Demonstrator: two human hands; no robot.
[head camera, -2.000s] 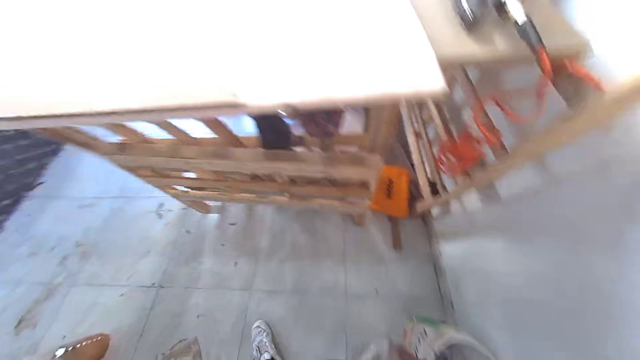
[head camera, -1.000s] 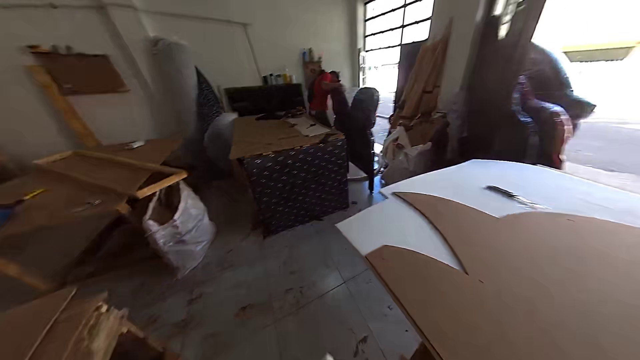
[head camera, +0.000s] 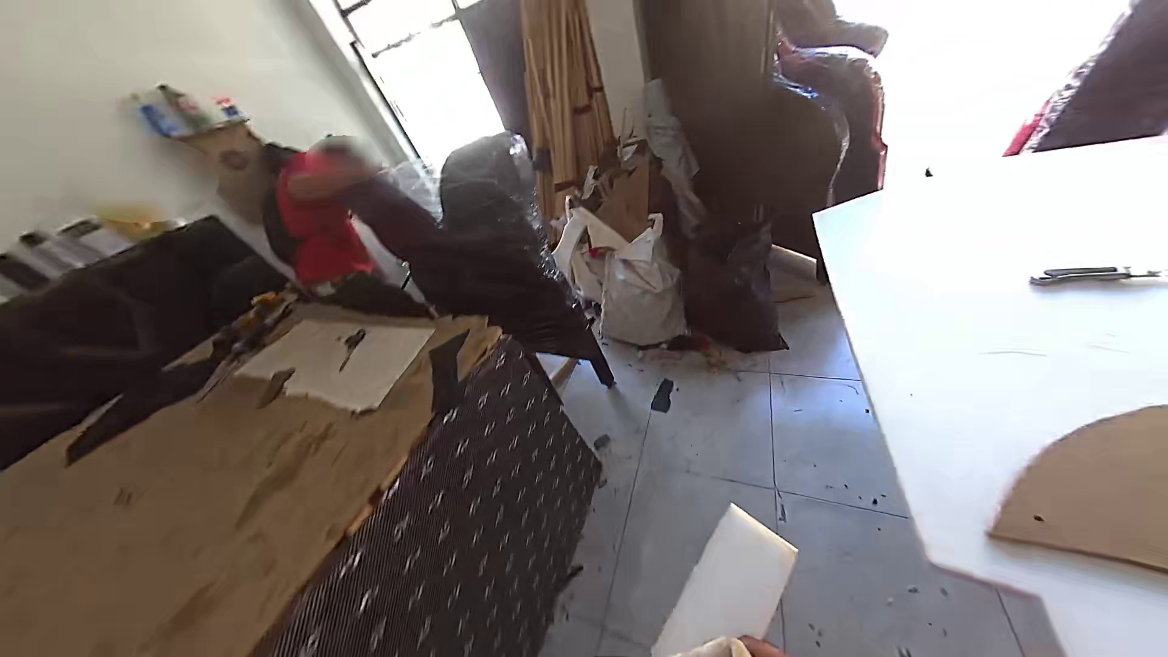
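A flat white piece of foam or board (head camera: 730, 579) stands out from the bottom edge, right of centre, over the floor. Fingers of what looks like my right hand (head camera: 763, 647) show at its lower end, closed on it; the rest of the hand is cut off by the frame. Beside the fingers is a pale, folded edge of material. My left hand is out of sight. To the right, a white-topped table (head camera: 967, 365) carries a metal utility knife or similar slim tool (head camera: 1090, 275) and a curved brown cardboard piece (head camera: 1095, 493).
At left stands a worktable (head camera: 182, 511) draped in patterned dark fabric, with scissors (head camera: 353, 342) on white sheet material. A person in red (head camera: 324, 219) is behind it, near a plastic-wrapped dark chair (head camera: 493, 246). White (head camera: 639, 292) and dark (head camera: 735, 292) bags sit on the scrap-strewn tiled floor (head camera: 712, 438).
The view has swung strongly and moved nearer the patterned-fabric worktable. The white piece and the fingers on it have come into view at the bottom.
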